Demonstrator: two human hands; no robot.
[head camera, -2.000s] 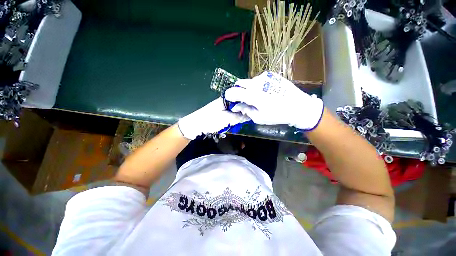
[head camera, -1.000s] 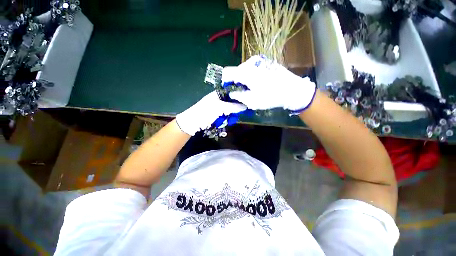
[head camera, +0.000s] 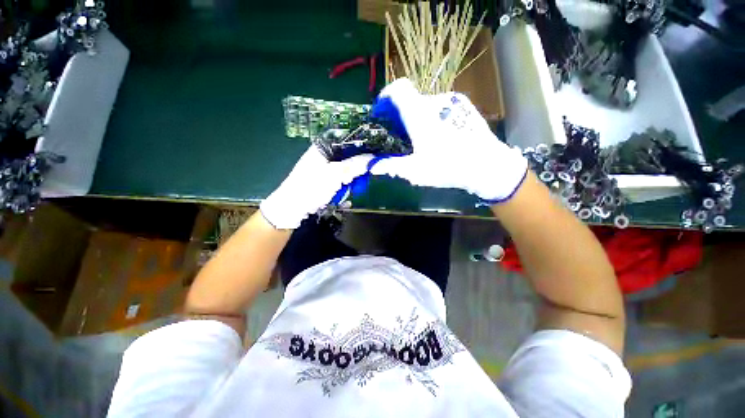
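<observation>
My left hand (head camera: 314, 184), in a white glove with blue palm, is closed on a dark bundle of wired assemblies (head camera: 359, 140); ring-like ends hang below it. A green PCB panel (head camera: 314, 117) with components sticks out to the left above the bundle. My right hand (head camera: 445, 139), gloved alike, is around the right side of the bundle and panel, with the blue fingertips showing. Its exact hold on the panel's right end is hidden by the glove.
Red-handled cutters (head camera: 355, 68) lie on the green mat (head camera: 212, 106). A cardboard scrap box (head camera: 482, 77) holds upright cream strips (head camera: 433, 45). White foam trays with wired assemblies stand left (head camera: 86, 114) and right (head camera: 674, 106). Brown cartons (head camera: 122, 277) are below the bench edge.
The panel now shows more of its length and extends further left. My right hand's fingers have opened and turned, showing the blue palm side. More of the dark bundle is visible.
</observation>
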